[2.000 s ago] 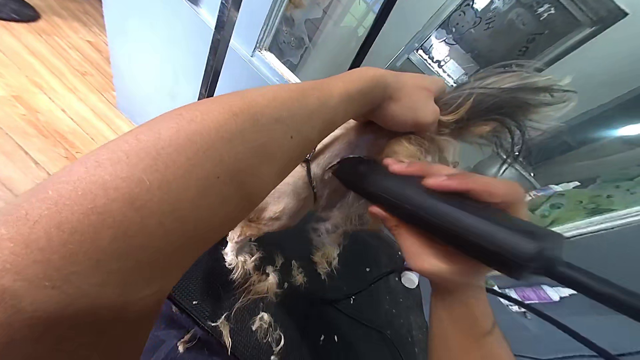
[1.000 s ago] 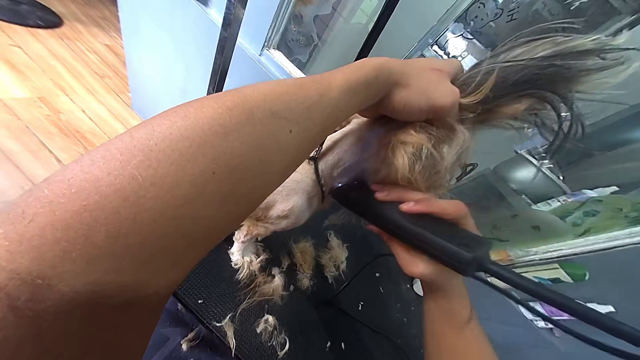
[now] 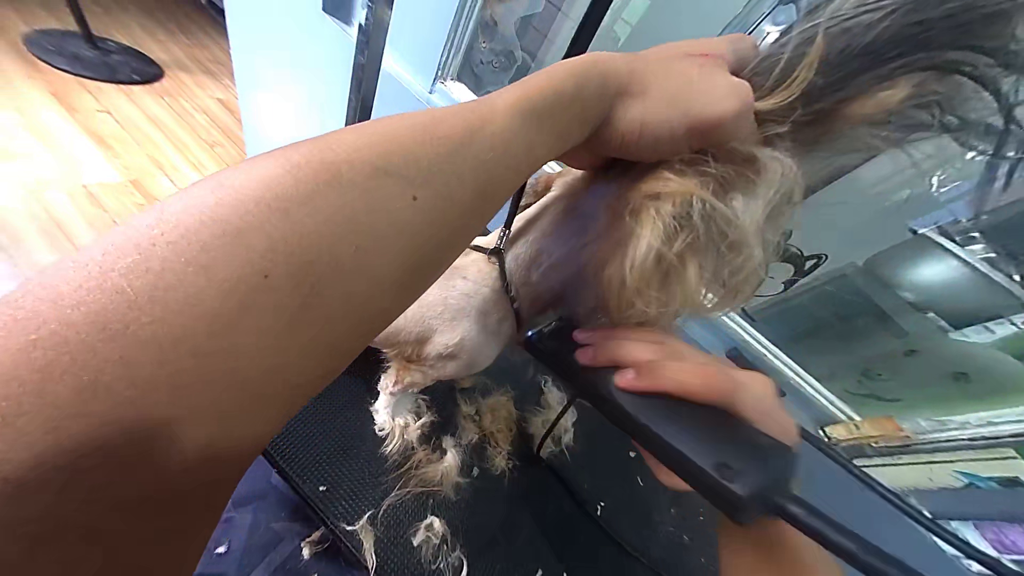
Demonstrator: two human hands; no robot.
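A small dog [image 3: 456, 320] with closely clipped fur stands on a black textured grooming table [image 3: 344, 456], a thin black noose around its neck. Long hair remains on its head and ear [image 3: 688, 240]. My left hand [image 3: 680, 100] is closed on the long grey and tan hair at the top of the head. My right hand [image 3: 696, 384] holds black corded electric hair clippers [image 3: 664, 424] from below right, their blade end at the throat, close by the noose. Exactly where the blade meets the fur is hidden. Clipped tufts [image 3: 488, 424] lie by the dog's front paw.
A black grooming post [image 3: 588, 28] rises behind my left wrist. The clipper cord [image 3: 904, 512] runs off at lower right. Glass panels [image 3: 832, 320] and a ledge with packages [image 3: 928, 464] stand at right. A round black stand base [image 3: 92, 56] rests on the wood floor at upper left.
The clippers in my right hand have moved from the side of the neck down to the throat. My left hand keeps its hold on the hair. The view has shifted closer to the head.
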